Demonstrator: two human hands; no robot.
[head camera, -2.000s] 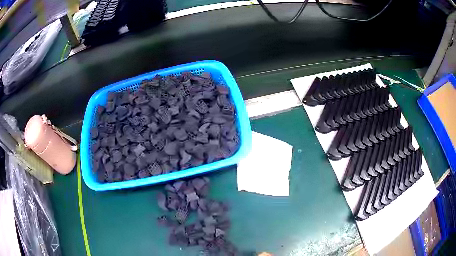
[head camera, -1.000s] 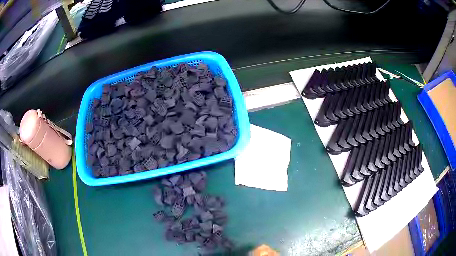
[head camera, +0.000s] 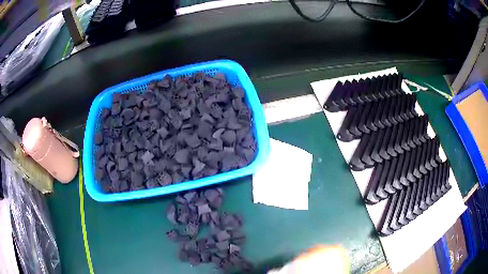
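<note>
A blurred, overexposed hand, by its place my right hand (head camera: 320, 260), is cut off by the bottom edge; its fingers and any hold are hidden. My left hand is not in view. A loose pile of small black pieces (head camera: 211, 227) lies on the green mat (head camera: 139, 235), below a light-blue basket (head camera: 176, 193) heaped with similar black pieces (head camera: 182, 128). At right, long black parts (head camera: 398, 147) lie in several slanted rows on a white board (head camera: 414, 246).
White paper (head camera: 282, 176) lies right of the basket. A pink bottle (head camera: 51, 151) and clear plastic film (head camera: 35, 230) are at left. A dark belt (head camera: 299, 45) runs behind. Cables (head camera: 321, 16) show at the top. A blue tray (head camera: 464, 126) is at far right.
The hand at the bottom edge shows larger and has come further into view. The view has shifted slightly. The basket, pile and rows show no clear change.
</note>
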